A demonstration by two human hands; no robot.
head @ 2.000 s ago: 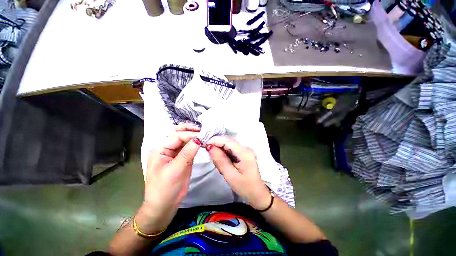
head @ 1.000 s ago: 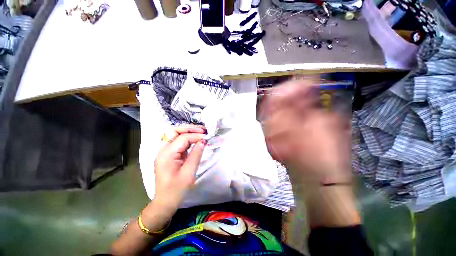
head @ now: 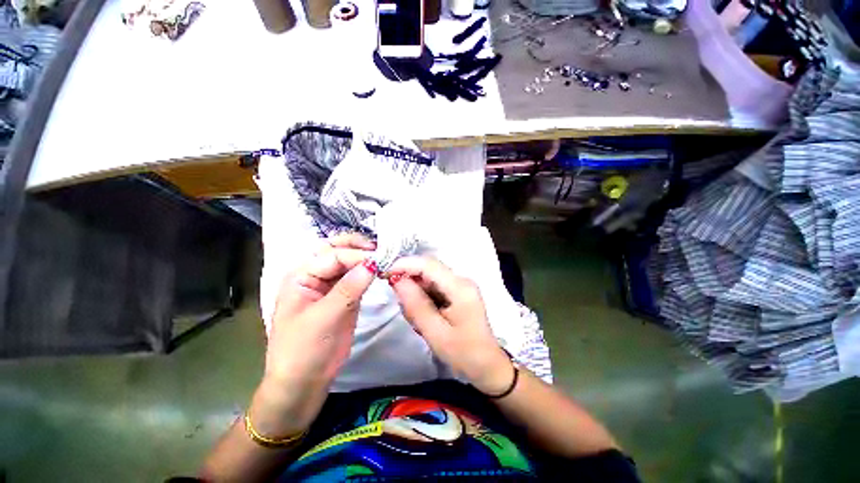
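A garment of grey-and-white striped cloth [head: 321, 168] with a black trim line lies over the table's front edge and my lap. Its white lining [head: 377, 344] hangs over my lap. My left hand [head: 322, 307] pinches a small gathered bit of the garment between thumb and fingers. My right hand [head: 451, 311] has thumb and index fingertips together right beside the left fingertips, at the same bit of cloth. A needle or thread between the fingertips is too small to make out.
The white-topped table [head: 189, 94] holds a phone [head: 401, 28], black strips [head: 457, 75], and a grey mat [head: 613, 94] with tiny shiny bits. A pale pink basket [head: 745, 80] stands at right, above a striped garment pile [head: 754, 264]. A drawer edge [head: 203, 179] is at left.
One second ago my right hand was a blur away to the right; it is now back at the left fingertips. My left hand has kept its pinch on the cloth.
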